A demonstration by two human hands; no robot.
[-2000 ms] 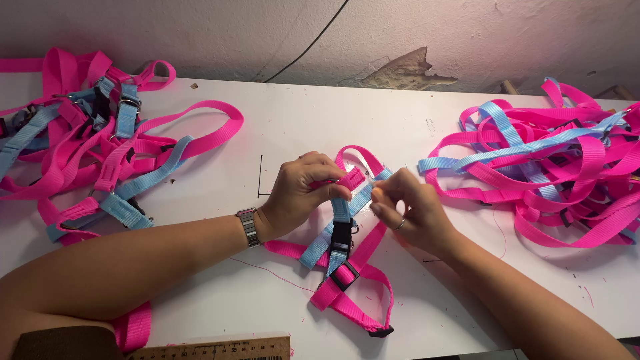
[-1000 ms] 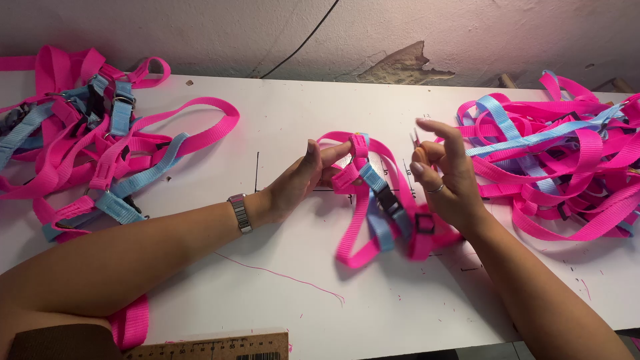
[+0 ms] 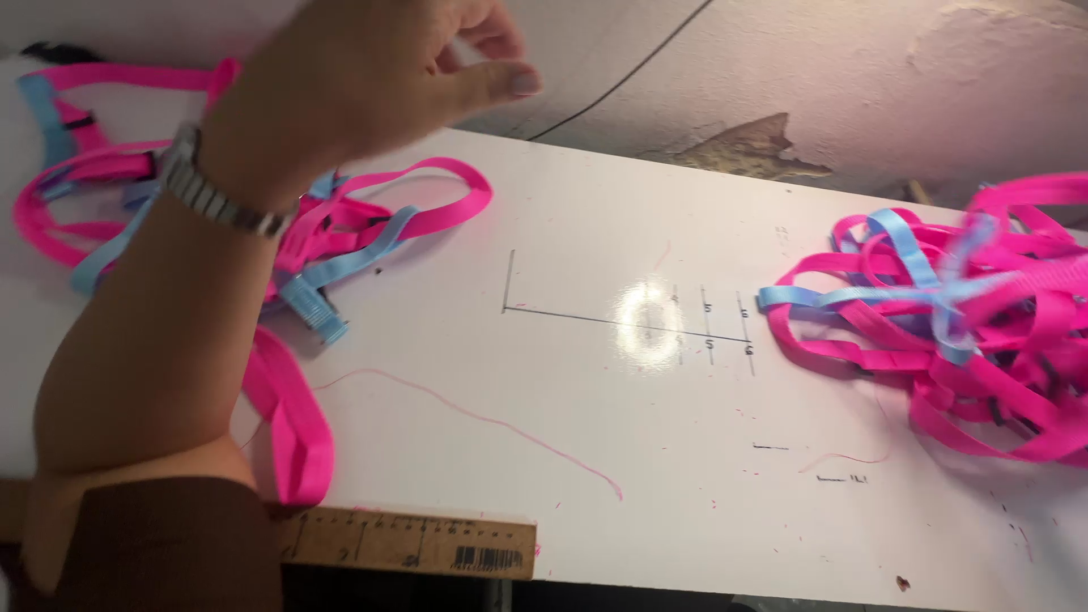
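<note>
My left hand [image 3: 425, 76] is raised above the left pile of pink and light blue webbing straps [image 3: 442, 183], near the wall. Its thumb and fingers are apart and nothing shows between them. A metal-banded watch [image 3: 217, 191] is on the wrist. The forearm hides part of the left pile, which has black buckles among the straps. My right hand is out of view. At the right lies another tangled pile of pink and light blue straps [image 3: 884, 348], part of it blurred.
The white tabletop [image 3: 476, 459] bears ruled marks and a loose pink thread [image 3: 476, 415]. A wooden ruler [image 3: 408, 540] lies along the front edge. Behind the table stands a wall [image 3: 850, 93] with chipped plaster and a dark cable [image 3: 625, 72].
The harness of pink and blue straps is gone from the middle of the table. My left hand has moved up and left. My right hand has left the view, which has shifted left.
</note>
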